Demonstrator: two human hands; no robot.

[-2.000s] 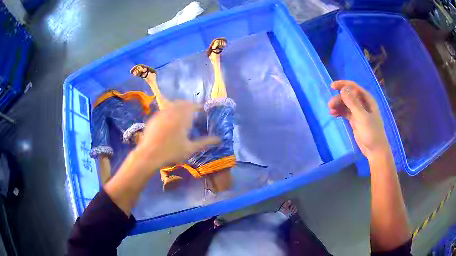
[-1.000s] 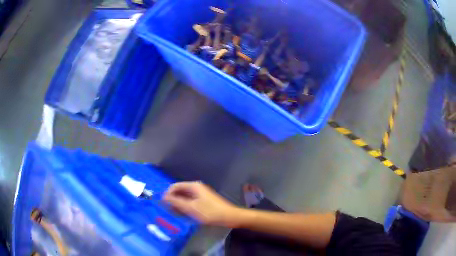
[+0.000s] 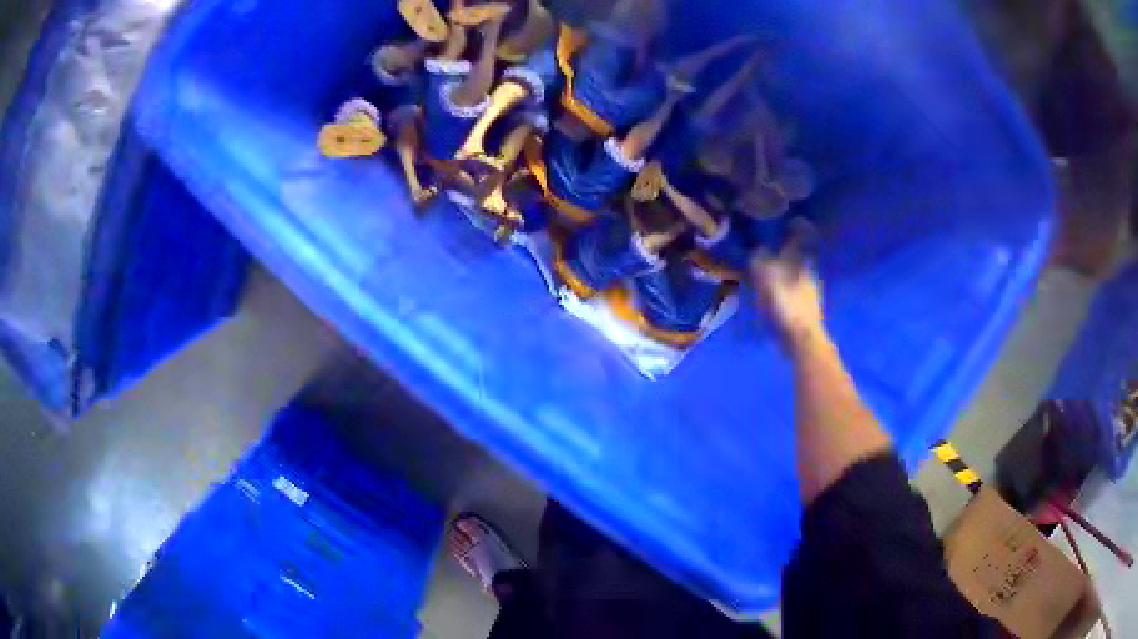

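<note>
A deep blue bin [image 3: 499,412] fills the middle of the view. Inside it lies a jumbled pile of figure leg parts [image 3: 605,243] with blue shorts, orange sashes, pale cuffs and tan feet. A white sheet [image 3: 643,353] shows under the pile's near edge. My right hand [image 3: 789,293] reaches into the bin at the right side of the pile, close to the nearest shorts. The hand is blurred, and its fingertips and any hold on a part cannot be made out. My left hand is not in view.
A crate stack [image 3: 281,537] stands at the lower left. Another stack with a lined top crate [image 3: 50,162] is at the upper left. A cardboard box [image 3: 1017,568] is at the lower right, near yellow-black floor tape [image 3: 956,463]. A sandalled foot [image 3: 484,549] shows below the bin.
The view has turned from the lined crate to the deep bin, now much closer. My right hand has moved from beside the crate stack into the bin. My left hand has left the view.
</note>
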